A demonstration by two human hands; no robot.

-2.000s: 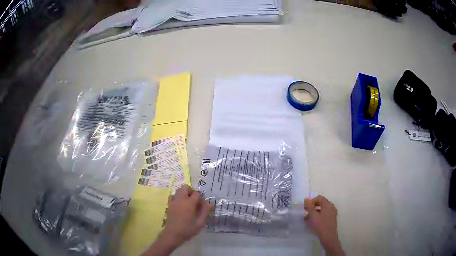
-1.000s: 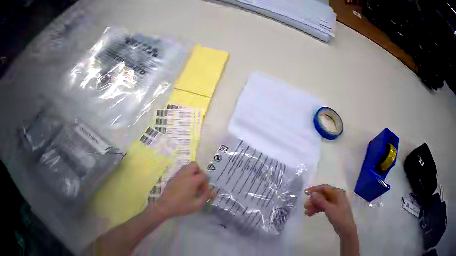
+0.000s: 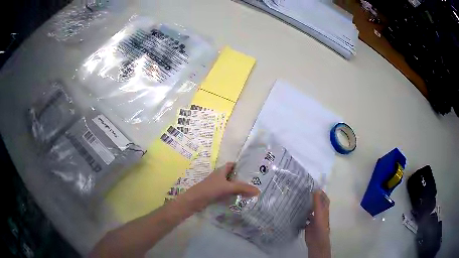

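Note:
A filled clear polybag [image 3: 282, 194] with black printed lines and symbols looks grey inside and lies tilted over the white tissue paper [image 3: 297, 116]. My left hand [image 3: 221, 186] holds its left side, with the thumb on top. My right hand [image 3: 318, 214] grips its right edge; the fingers under the bag are hidden. The yellow label backing sheet [image 3: 226, 75], with fanned barcode stickers [image 3: 201, 131], lies left of the tissue, partly behind my left forearm.
Empty polybags [image 3: 146, 60] lie at the upper left, packed bags [image 3: 85, 156] at the left. A tape roll [image 3: 343, 138], blue tape dispenser [image 3: 383, 182] and black zip bag [image 3: 423, 191] lie at the right. A paper stack [image 3: 312, 25] is at the far edge.
Both hands have closed on the filled polybag, which is now turned and bent between them. They were beside it, apart from it, a second ago. The view has shifted, moving table items rightward.

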